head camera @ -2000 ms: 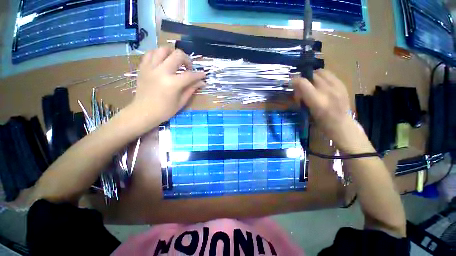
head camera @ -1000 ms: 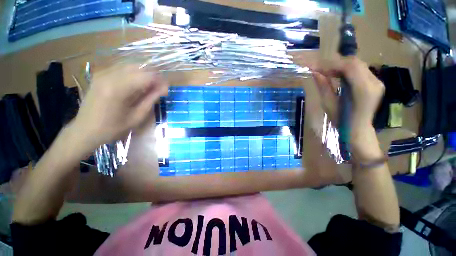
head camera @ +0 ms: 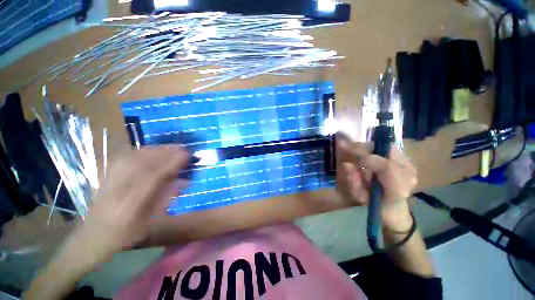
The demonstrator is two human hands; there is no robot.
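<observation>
The small solar module (head camera: 252, 123) lies tilted in front of me, with a long black strip (head camera: 276, 148) across its middle and short black strips at both ends. A thin bright line runs along the middle strip. My left hand (head camera: 138, 181) is blurred over the module's left part, fingertips at the middle strip's left end; what it holds cannot be told. My right hand (head camera: 381, 176) grips the soldering iron (head camera: 383, 137), tip up, its thumb and fingers beside the module's right edge.
Long silver ribbons (head camera: 205, 47) lie spread beyond the module, with black strips (head camera: 240, 10) behind. Short ribbons (head camera: 70, 152) lie at left and right. Black strip stacks (head camera: 425, 88) stand at both sides. A yellow block (head camera: 461, 105) is at right. The iron's cable loops at my right wrist.
Both hands have come nearer to me, from the long ribbon pile to the module's two ends. The iron has moved with my right hand. The view has shifted, and the module appears tilted.
</observation>
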